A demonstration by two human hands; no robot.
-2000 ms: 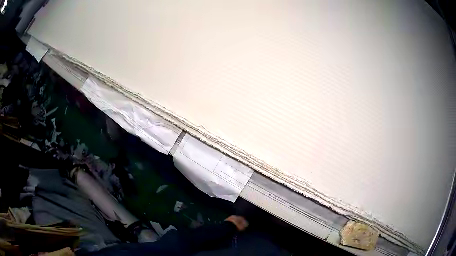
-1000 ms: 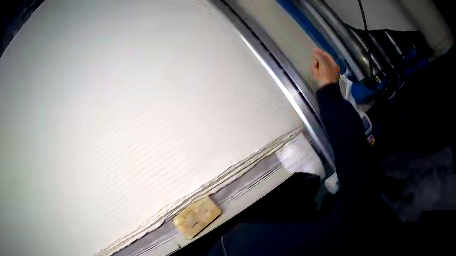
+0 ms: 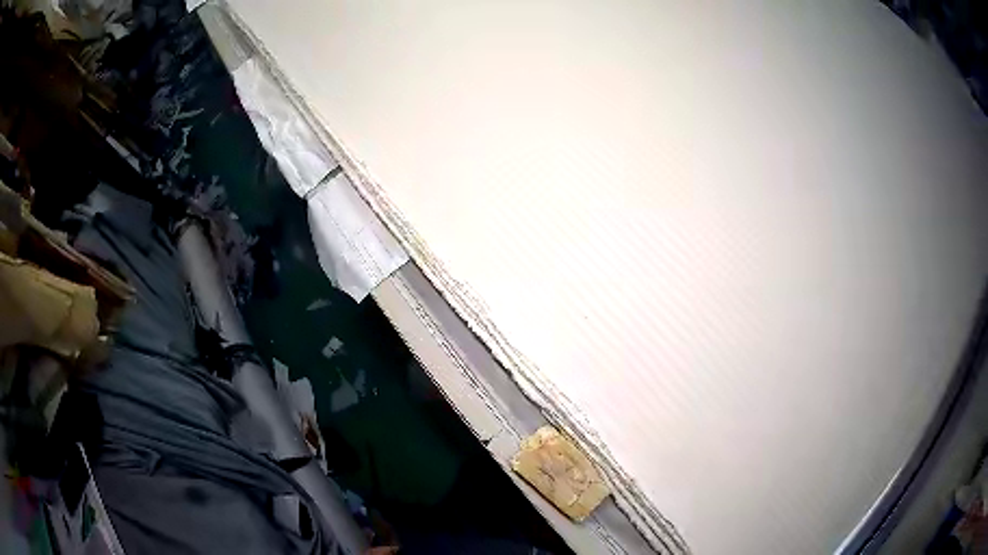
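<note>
Cream ribbed fabric [image 3: 672,239] lies flat over the table, with its layered edge [image 3: 433,276] running diagonally along the table front. A worn tan block [image 3: 561,474] lies on the table edge against the layers. A small piece of skin, apparently my left hand [image 3: 381,550], shows at the bottom edge beside a dark sleeve. It is nearly all cut off, and its fingers cannot be made out. It is away from the fabric. My right hand is not visible.
White paper sheets [image 3: 349,233] hang over the table edge. A metal rail [image 3: 910,482] curves at lower right. Left are a green floor [image 3: 284,260] with scraps, a grey roll [image 3: 260,396], dark grey cloth [image 3: 163,379] and yellow-brown bundles [image 3: 49,309].
The view has swung from the rail end back towards the long front edge and floor. The raised right hand beyond the rail has left the picture. The tan block still lies on the edge.
</note>
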